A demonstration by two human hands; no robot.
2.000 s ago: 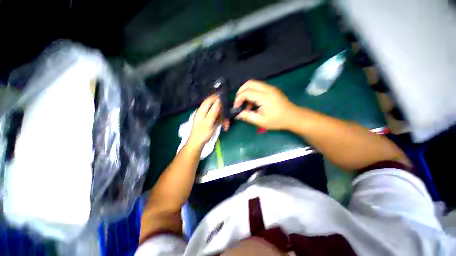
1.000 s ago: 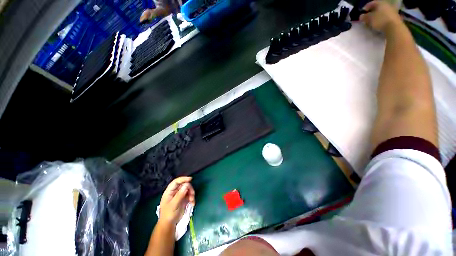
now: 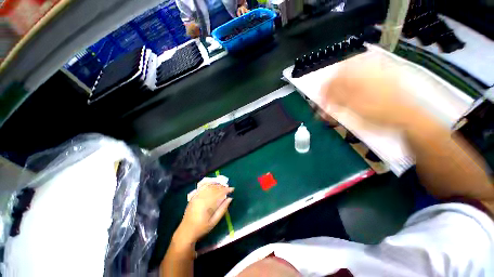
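Observation:
My left hand [image 3: 208,208] rests over a crumpled white cloth [image 3: 221,181] on the green bench; whether its fingers grip the cloth is hidden. My right hand [image 3: 360,92] is strongly blurred above the white sheet of the right-hand stack [image 3: 398,67]; I cannot tell if it holds anything. A row of black housings [image 3: 327,55] stands along the stack's far edge. A white squeeze bottle [image 3: 302,139] stands upright on the bench. A red square [image 3: 266,181] lies flat between it and my left hand. A black housing [image 3: 245,125] sits on the long black mat [image 3: 265,132].
Small black parts [image 3: 203,149] lie heaped on the mat's left. A clear bag [image 3: 138,189] with a white foam sheet [image 3: 65,211] is at left. Across the dark belt [image 3: 216,89] are a blue bin [image 3: 246,31], trays of black parts [image 3: 181,64] and a person's hands.
My right hand has moved back from the stack's far corner towards the bench. My left hand has shifted slightly over the cloth. The view has shifted, and the bottle now shows side-on.

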